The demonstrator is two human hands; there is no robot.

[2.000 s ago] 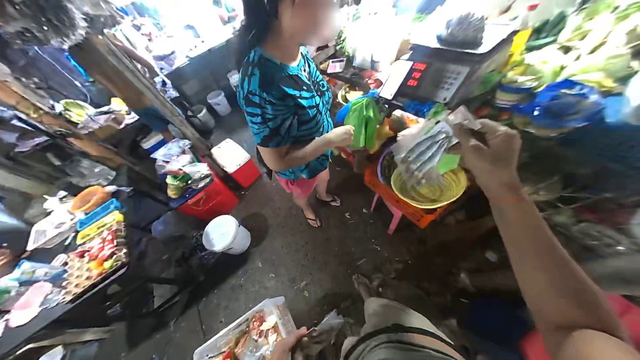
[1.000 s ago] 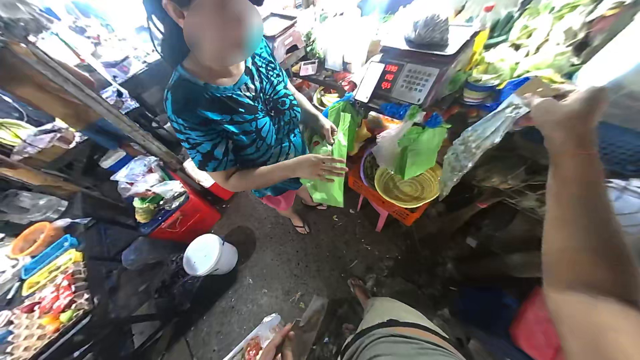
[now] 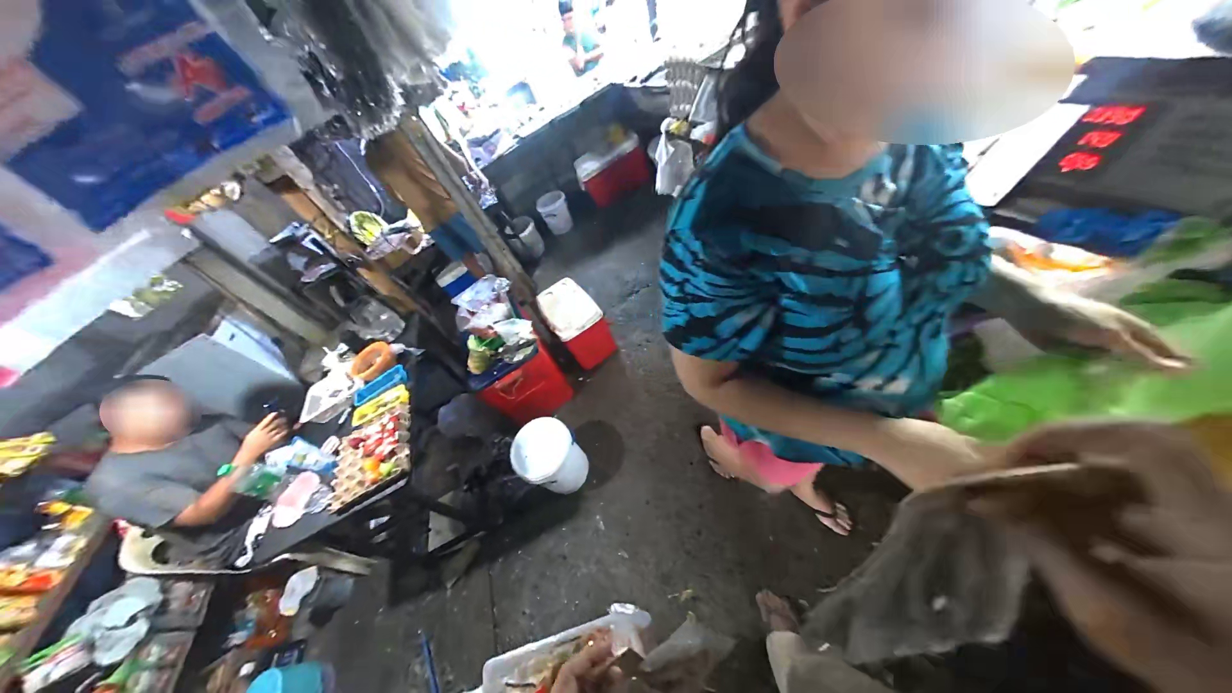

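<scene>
My right hand (image 3: 1107, 510), large and blurred at the lower right, holds a clear plastic bag (image 3: 924, 577) that hangs from its fingers. Low in the middle, my left hand (image 3: 589, 666) is at a white container (image 3: 520, 664) with mixed contents; a second thin plastic bag (image 3: 688, 654) lies beside its fingers. In front of me stands a person in a blue and black patterned shirt (image 3: 818, 289), one hand close to my right hand. A bright green plastic bag (image 3: 1088, 385) spreads under that person's other hand.
A digital scale (image 3: 1136, 144) with red digits stands at the upper right. A white bucket (image 3: 549, 455) and red coolers (image 3: 529, 385) stand on the floor. At left, a seated person (image 3: 173, 462) is behind a table with an egg tray (image 3: 371, 457). A wooden post (image 3: 472, 212) rises behind.
The view has swung left. My right hand, raised at the right with the clear bag before, is now lower and near the other person's hand. That person stands closer.
</scene>
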